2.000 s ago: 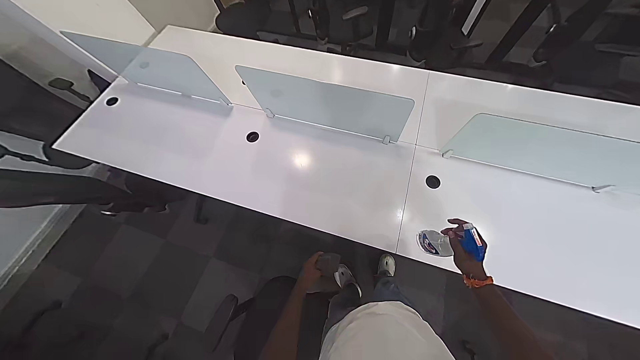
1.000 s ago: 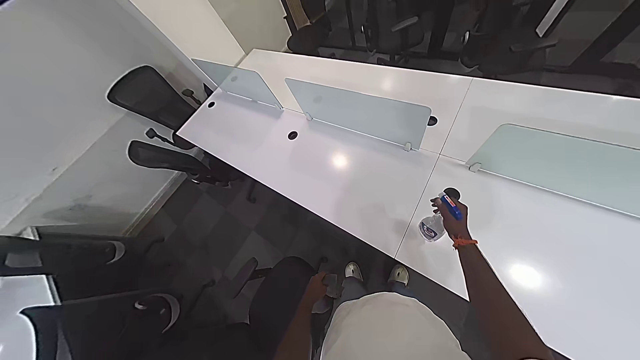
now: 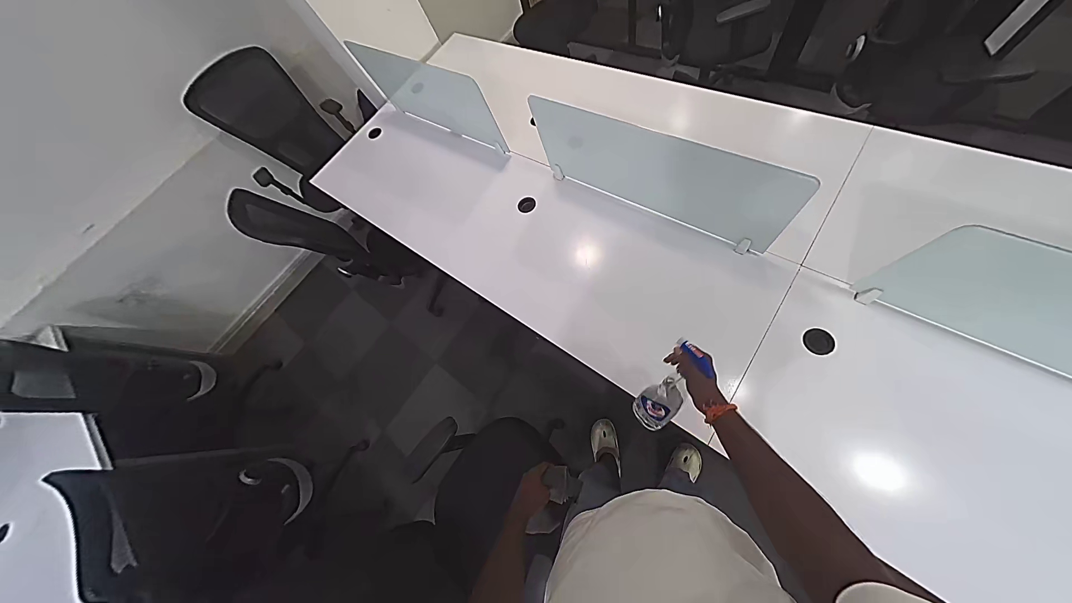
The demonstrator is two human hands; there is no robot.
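Note:
My right hand point(image 3: 697, 373) is closed around the blue trigger head of a clear plastic spray bottle point(image 3: 656, 405). The bottle hangs tilted over the front edge of a long white desk point(image 3: 578, 310), its labelled body toward my torso. An orange cord circles my right wrist. Low beside my left thigh, my left hand point(image 3: 533, 494) holds a greyish cloth point(image 3: 556, 484), partly hidden by the fingers and dim light.
Frosted glass dividers point(image 3: 678, 172) stand along the desk's middle, with round black cable grommets point(image 3: 819, 341) in the top. Black mesh chairs point(image 3: 264, 109) stand at the far left end; another dark chair point(image 3: 490, 469) is by my left hand. A second white desk point(image 3: 42, 469) lies at lower left.
The spray bottle in my right hand has moved from the desk section right of the seam to the section left of it. More chairs at the left have come into view as the view turned.

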